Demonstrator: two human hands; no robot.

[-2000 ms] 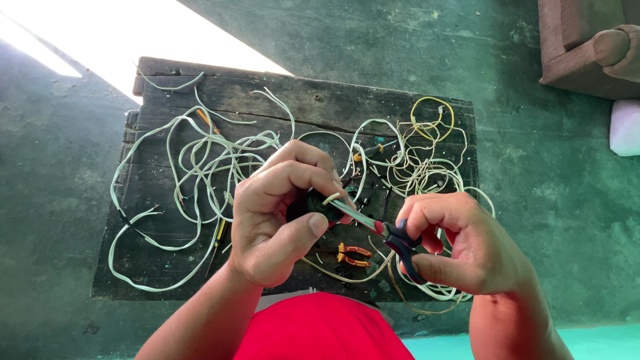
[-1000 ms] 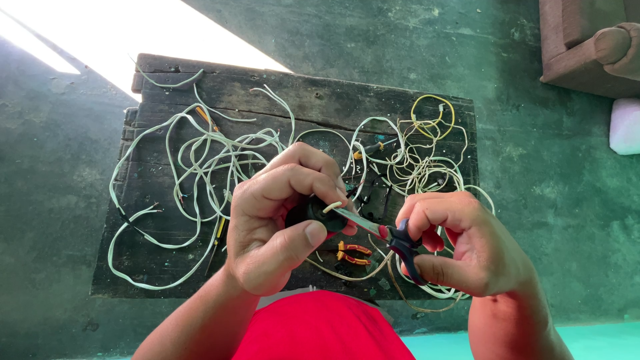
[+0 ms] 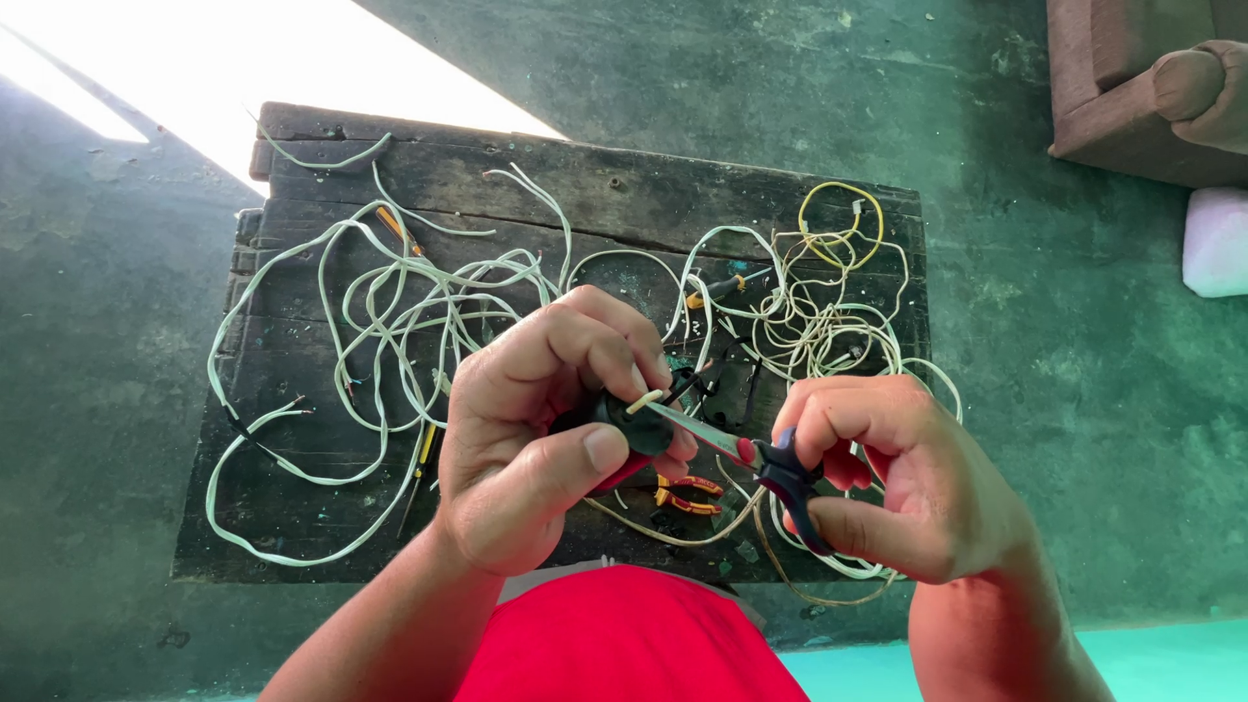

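My left hand grips a round black object, whose exact kind I cannot tell; part of it is hidden by the fingers. A short cream-coloured wire end sticks out of it near my fingertips. In my right hand is a pair of scissors with dark handles and a red pivot area, finger and thumb in the loops. The scissors' blades point left, and their tips lie at the cream wire end. Beneath the hands, red-and-yellow pliers rest on the dark wooden table.
White cable is looped across the table's left half, with an orange-handled tool and a yellow-and-black screwdriver among it. Tangled thin wires and another screwdriver lie at right. A brown sofa stands at upper right.
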